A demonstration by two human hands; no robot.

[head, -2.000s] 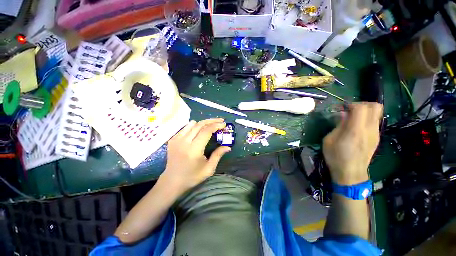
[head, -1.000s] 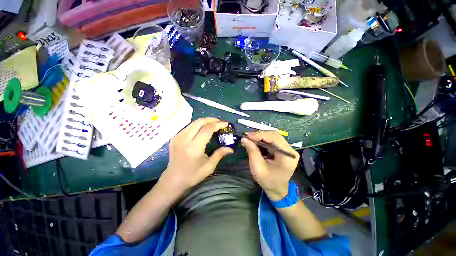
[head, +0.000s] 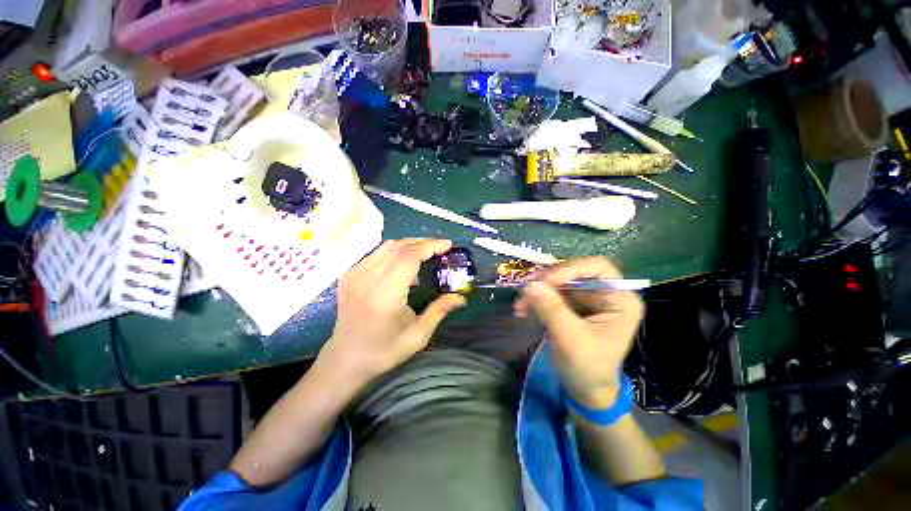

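Note:
My left hand [head: 385, 299] grips a small black rounded device [head: 455, 272] between thumb and fingers at the bench's front edge. Its open inside, with bright and golden parts, faces up. My right hand [head: 584, 324] holds slim metal tweezers [head: 599, 284] nearly level, their thin tip pointing left at the device's lower right edge. Whether the tip touches the device I cannot tell. A little pile of gold-orange bits [head: 516, 269] lies right of the device, partly behind the right hand.
A sticker sheet [head: 265, 264] with a whitish tape roll [head: 262, 160] lies left. A pale stick [head: 509, 250], cream scraper [head: 559, 212] and crumpled glue tube [head: 619, 164] lie beyond the hands. A thick black cylinder tool [head: 756, 190] is at right. White parts boxes [head: 489, 48] stand behind.
My right hand came from the black tool at right to the device. It has since shifted slightly right, and the tweezers now lie flatter. My left hand stays around the device.

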